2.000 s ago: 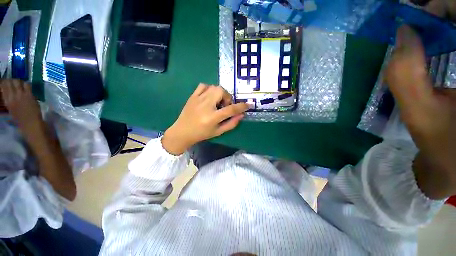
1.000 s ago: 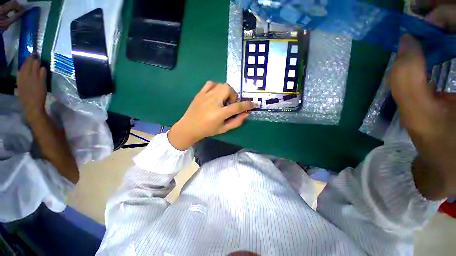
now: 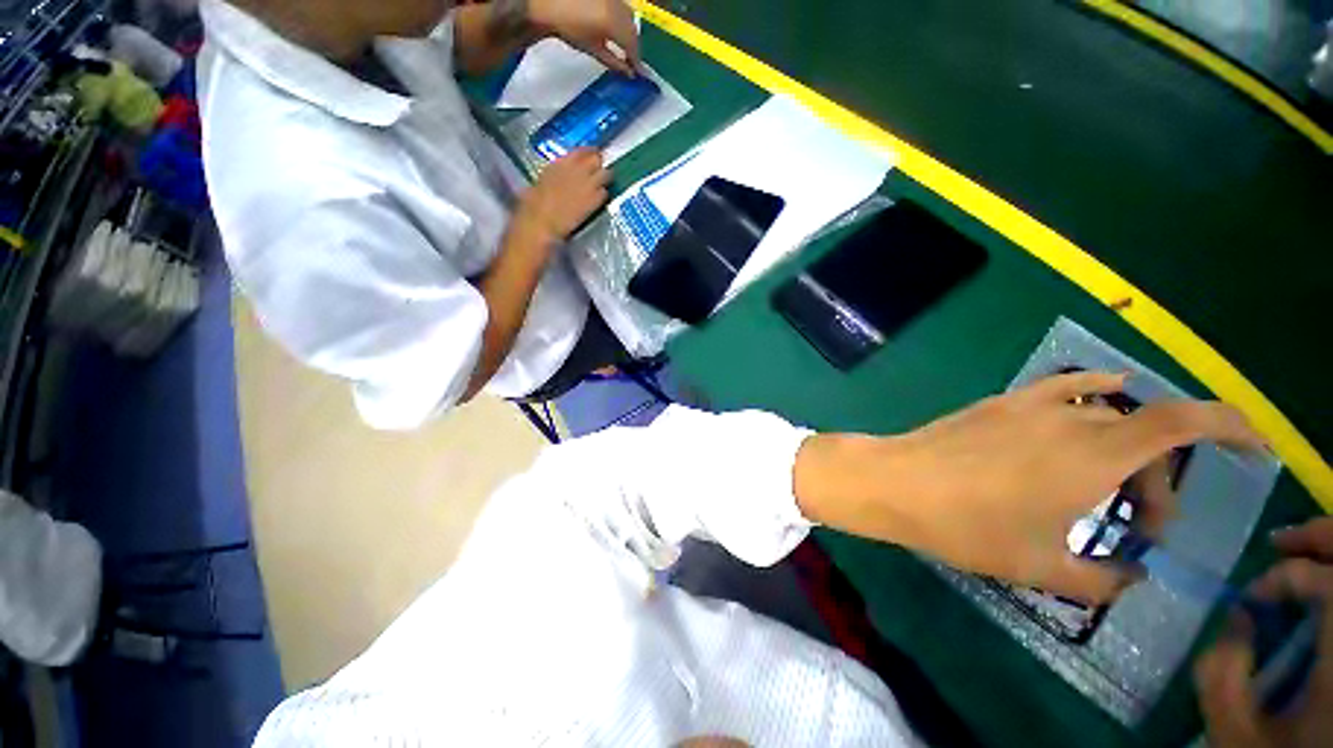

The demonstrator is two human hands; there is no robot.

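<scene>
The opened device (image 3: 1077, 620) lies on a bubble bag (image 3: 1237, 504) at the right. My left hand (image 3: 1009, 475) is over it, palm down with fingers spread, and hides most of it. A few white squares show below the fingers. Whether these fingers grip anything cannot be told. My right hand (image 3: 1260, 658) is at the right edge, cut off and blurred, with its fingers around a blue film (image 3: 1191, 573). The film stretches, blurred, from the right hand towards the device and my left hand.
A black panel (image 3: 882, 282) lies on the green mat left of the device. Another black slab (image 3: 708, 249) lies on white sheets (image 3: 819, 161) and clear plastic. A person in a white smock (image 3: 344, 219) handles a blue-faced device (image 3: 597, 114). Yellow tape (image 3: 1009, 212) edges the mat.
The view has swung left, so the device now shows at the far right. My left hand has moved from the device's near corner to over it. The blue film is lower.
</scene>
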